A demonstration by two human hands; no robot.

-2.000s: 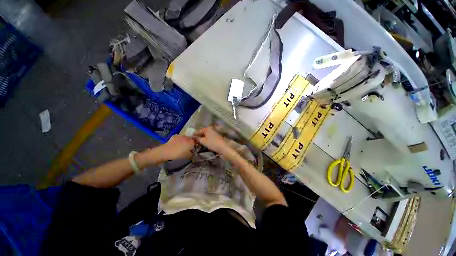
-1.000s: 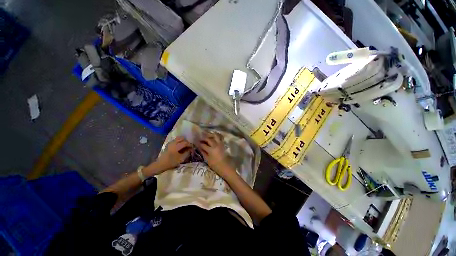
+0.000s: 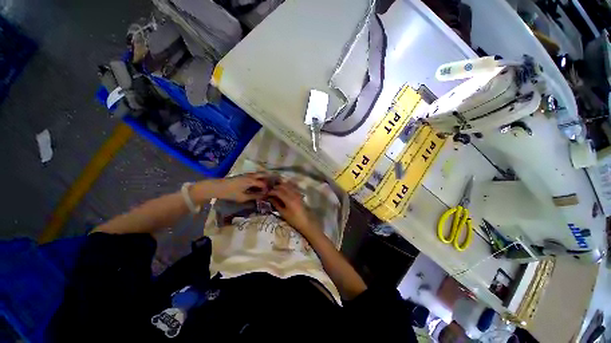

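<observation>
My left hand and my right hand are close together over the beige striped apron on my lap. A small dark grey fabric piece shows under and beside the hands. The fingers of both hands are bent at it, but they are small and blurred, so the exact grip is hard to see. A grey fabric band lies curved on the white table, with a white ticket at its end.
A blue crate of dark grey pieces is on the floor at left, with stacked grey pieces above it. Yellow PIT tape crosses the table before the white sewing machine. Yellow-handled scissors lie right of it.
The left hand has moved right and up against the right hand, its forearm now more level. More of the dark piece shows below the hands. The band and scissors lie as before.
</observation>
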